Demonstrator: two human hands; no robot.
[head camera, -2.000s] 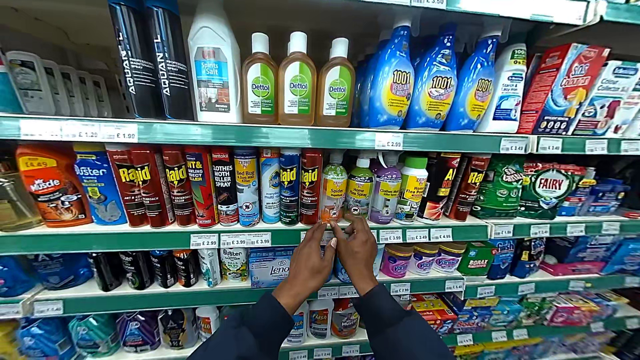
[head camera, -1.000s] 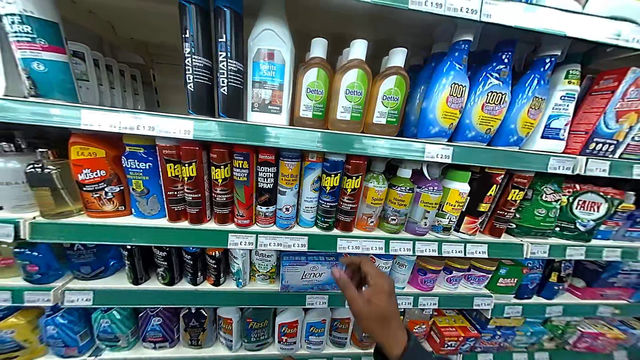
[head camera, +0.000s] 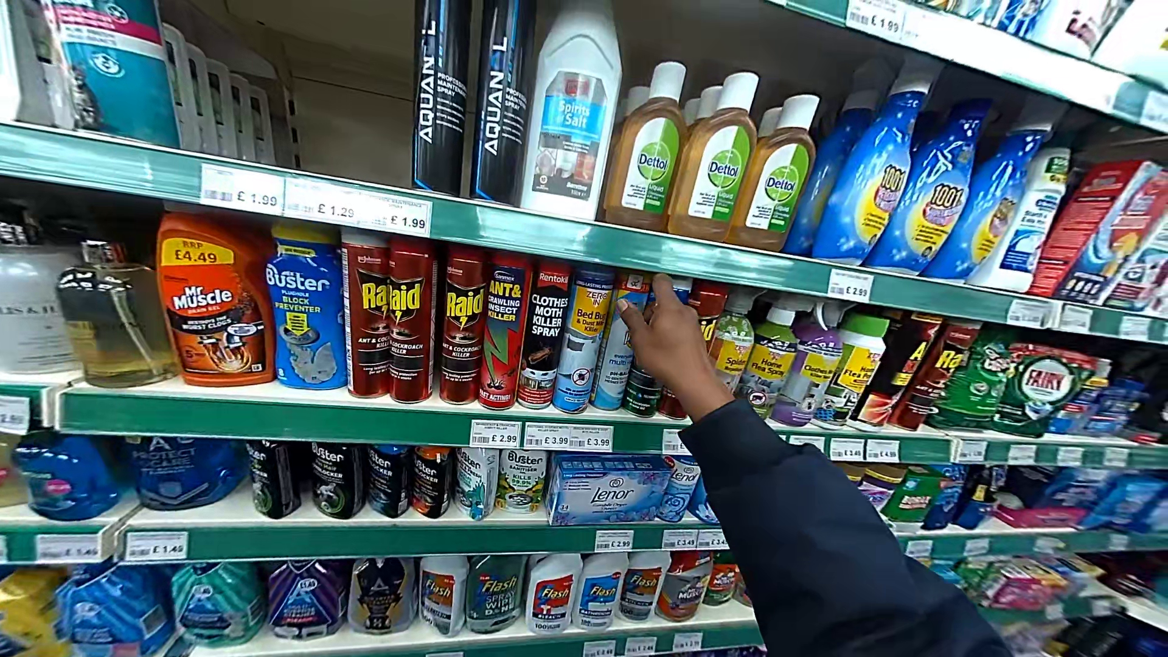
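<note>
My right hand (head camera: 671, 342) is at the middle shelf, back of the hand toward me, in front of the row of spray cans. Its thumb and a raised finger are spread near the tops of a light blue and white aerosol can (head camera: 613, 358) and a dark blue can (head camera: 642, 394) beside it. Contact with either can is unclear, and the hand partly covers the dark blue one. To the left stand a Zero In bed bug spray can (head camera: 580, 342), a Rentokil clothes moth spray can (head camera: 545, 338) and red Raid cans (head camera: 463, 333). My left hand is out of view.
Brown Dettol bottles (head camera: 724, 173) stand on the shelf above, whose green edge (head camera: 547, 235) runs just over the cans. Trigger sprays (head camera: 815, 360) are right of my hand. A Lenor box (head camera: 610, 490) sits one shelf below, above a row of Flash bottles (head camera: 553, 591).
Both hands were together at the middle shelf two seconds ago; the left has since left view. My right hand has risen from near the Lenor box to the spray cans. The view has come closer.
</note>
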